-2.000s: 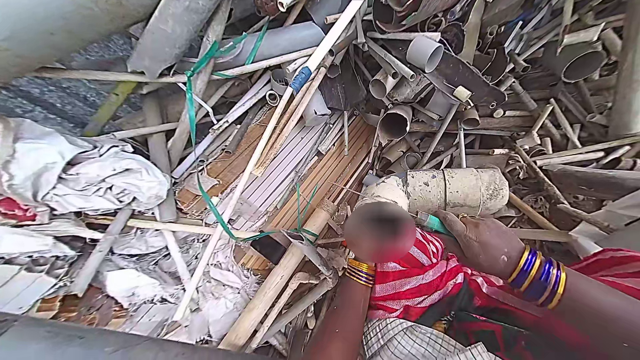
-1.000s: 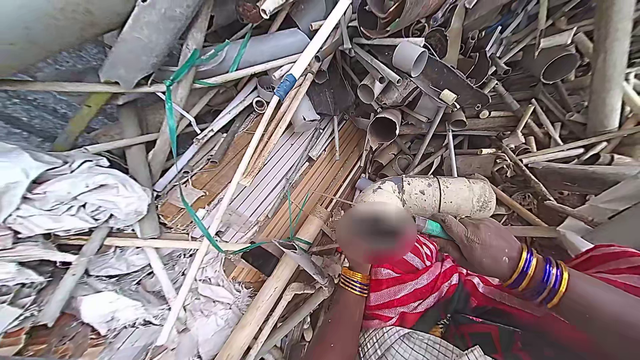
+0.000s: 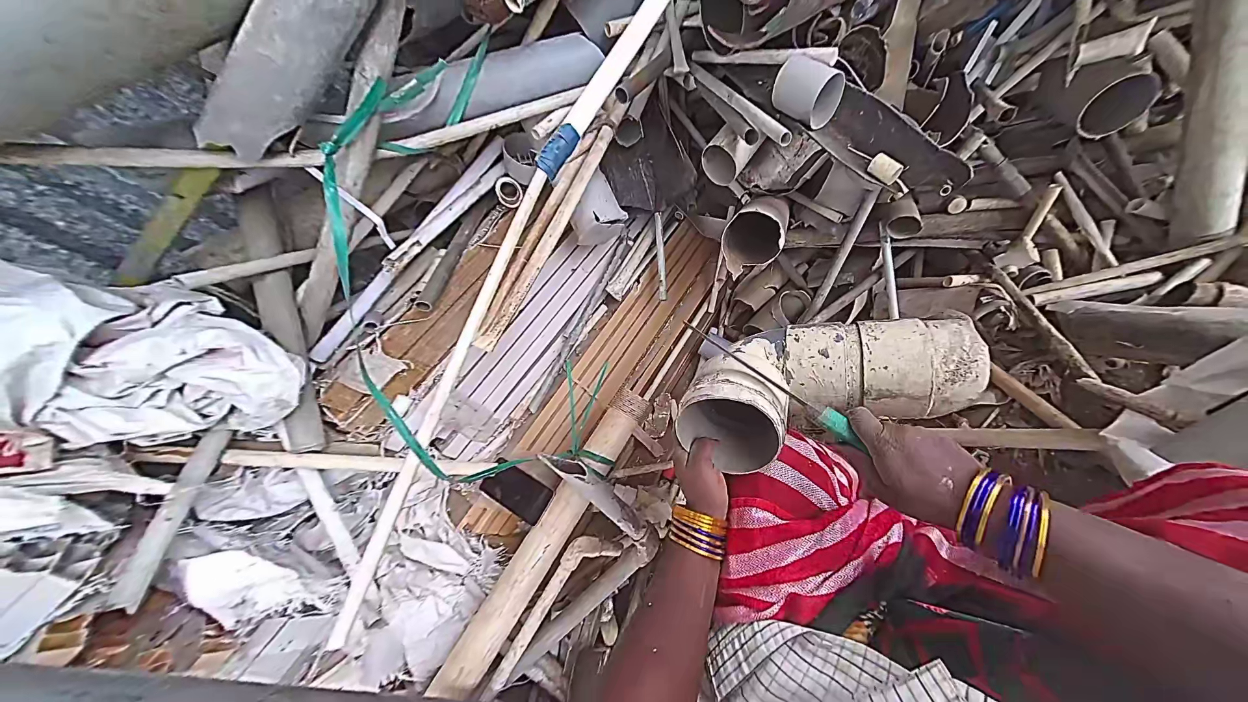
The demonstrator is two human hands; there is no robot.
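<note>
An off-white plastic pipe elbow (image 3: 882, 366) with a scuffed, dirty surface lies across the lap, its open end toward me. My left hand (image 3: 704, 483) grips the rim of that open end, with fingers partly inside the mouth. In my right hand (image 3: 902, 463) is the green handle (image 3: 840, 427) of a thin tool, whose narrow dark shaft or blade crosses over the elbow toward the upper left. The tool's exact kind cannot be told. Under both hands is red and white striped cloth (image 3: 809, 526).
Cut pipes and pipe scraps (image 3: 756, 234) are heaped beyond the hands. Brown and white slatted strips (image 3: 604, 341) lie left of the elbow, crossed by a long white pipe (image 3: 487, 292) and green plastic strapping (image 3: 390, 414). White sacking (image 3: 175, 366) is bunched at far left.
</note>
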